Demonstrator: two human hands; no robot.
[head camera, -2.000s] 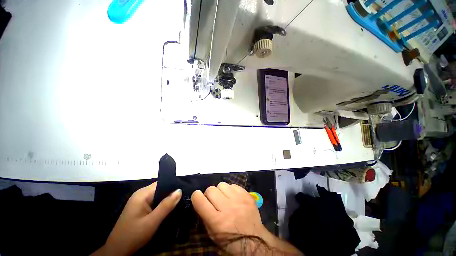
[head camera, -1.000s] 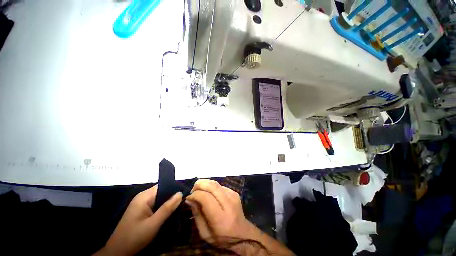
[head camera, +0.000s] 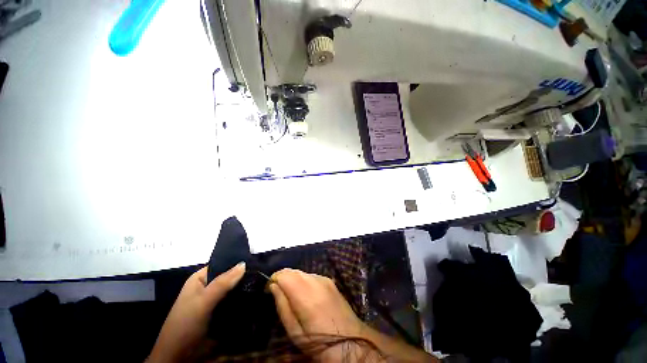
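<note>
A small dark garment piece (head camera: 229, 244) stands up with its rounded tip over the front edge of the white table. My left hand (head camera: 188, 312) grips it, thumb on top; its lower part merges with dark cloth over my lap. My right hand (head camera: 312, 301) is beside it on the right, its fingertips pinched on a thin, pale, strand-like or pin-like item that reaches to the dark piece. Whether it is thread or a tool cannot be told. A dark hair-like strand crosses my right wrist.
The white sewing machine (head camera: 461, 57) stands beyond my hands, with a lit phone (head camera: 386, 124) on its bed. Orange-black snips (head camera: 480, 171) and a small brown square (head camera: 411, 205) lie right. A blue handle (head camera: 135, 27) lies far left. Black cloth (head camera: 486, 305) is heaped lower right.
The view has shifted. The dark piece is tilted and its tip looks broader. My right fingertips have drawn slightly away from my left thumb, and the thin item shows between them.
</note>
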